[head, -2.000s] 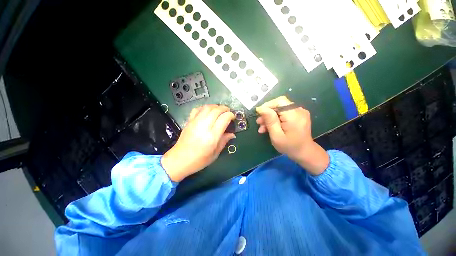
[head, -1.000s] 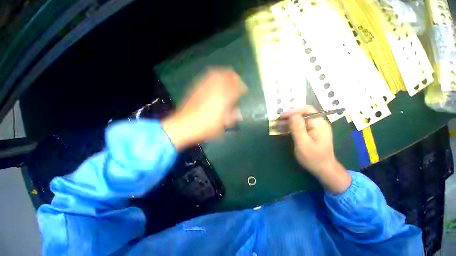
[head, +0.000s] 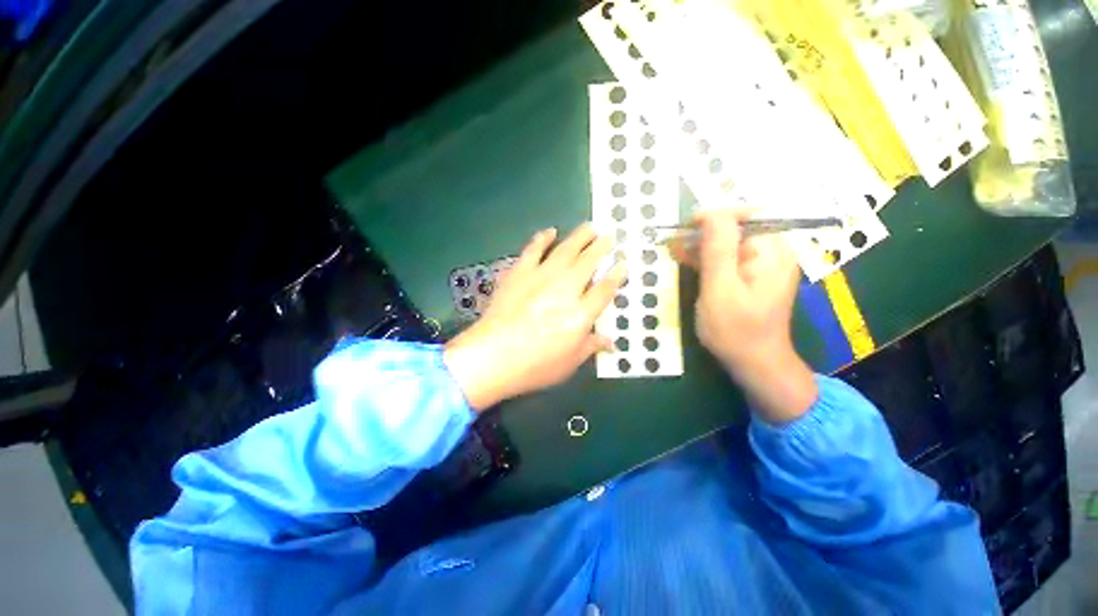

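A white release liner sheet with two rows of black adhesive dots lies upright in view on the green mat. My left hand lies flat, its fingertips on the sheet's left edge. It partly covers a small dark plate with round openings. My right hand holds thin metal tweezers between its fingers. The tweezers lie nearly level, with their tip over the right row of dots. Whether the tip touches a dot cannot be told.
A small pale ring lies near my body. Spare adhesive sheets, yellow sheet bundles and a clear plastic bag are upper right. Blue and yellow tape marks the right edge. A glossy black tray is left.
The dotted sheet nearest my hands now lies upright and closer to my body. My left hand has come down onto its edge. The plate shows on the mat beside that hand. The view has shifted.
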